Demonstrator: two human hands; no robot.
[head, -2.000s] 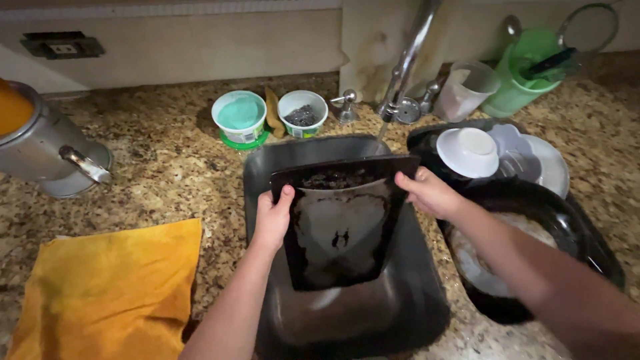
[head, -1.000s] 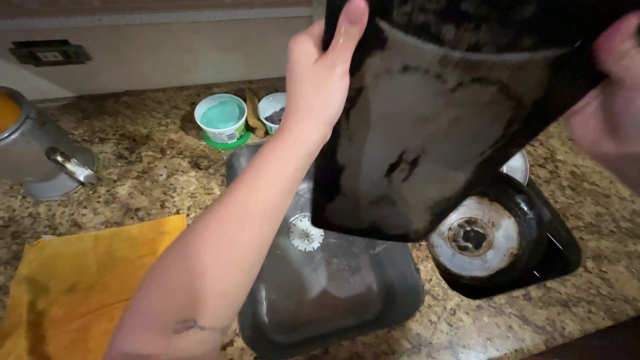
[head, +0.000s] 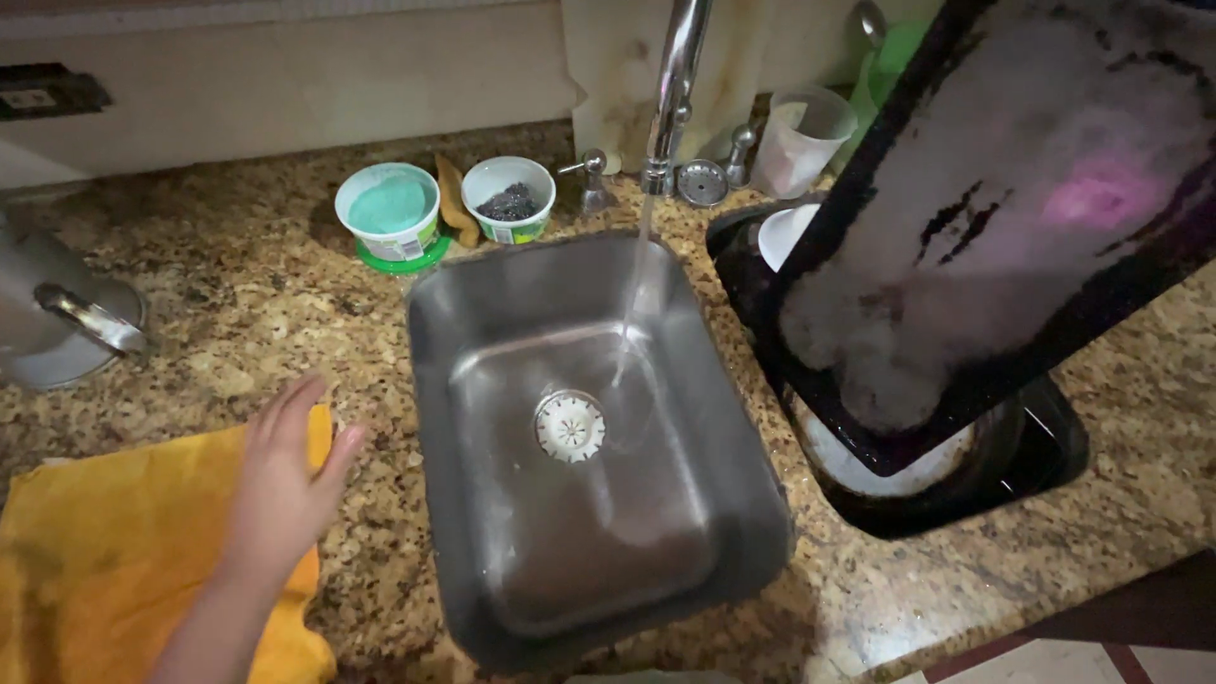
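My left hand is over the right edge of a yellow-orange cloth on the granite counter, fingers apart and holding nothing. A dark, stained baking tray is tilted in the air at the upper right, above a black dish tray with dishes in it. My right hand is out of view, so its hold on the baking tray cannot be seen. Water runs from the chrome faucet into the metal sink, which has a white drain strainer.
Behind the sink stand a tub of green paste and a tub with a metal scourer. A clear plastic cup is right of the faucet. A metal pitcher stands at the left. A white dish lies partly behind the baking tray.
My left hand has let go of the baking tray and moved left to the cloth. The baking tray has moved right, away from over the sink. My right hand has left the view.
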